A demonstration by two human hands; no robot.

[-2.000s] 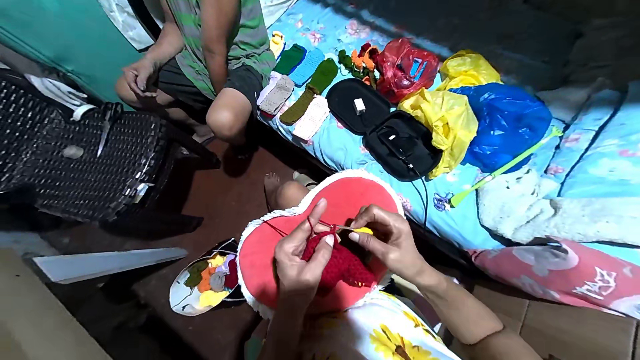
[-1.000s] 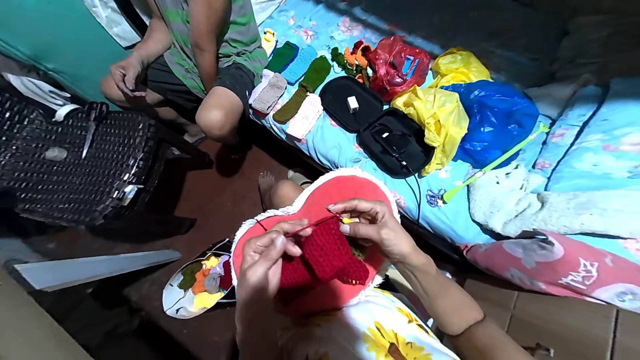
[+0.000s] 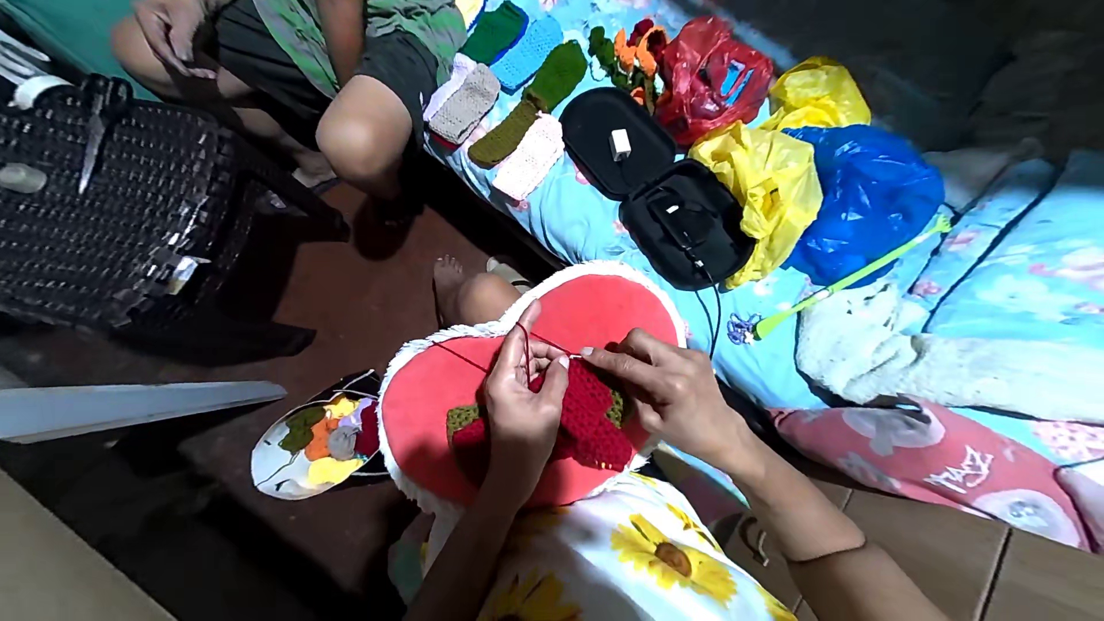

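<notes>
A dark red crocheted piece with olive green parts rests on a red heart-shaped cushion with a white fringe, on my lap. My left hand pinches the upper edge of the piece, with dark red yarn running over its raised index finger. From the right, my right hand holds a thin crochet hook, mostly hidden by the fingers, its tip close to my left fingertips. Below left of the cushion, a round container holds yarn balls in several colours.
On the bed to the right lie crocheted pieces, an open black case, red, yellow and blue plastic bags and a green stick. A person sits at upper left, beside a black woven chair with scissors.
My left index finger, lower one second ago, is now raised with yarn over it. The red piece lies lower and flatter against the cushion, its olive green parts showing.
</notes>
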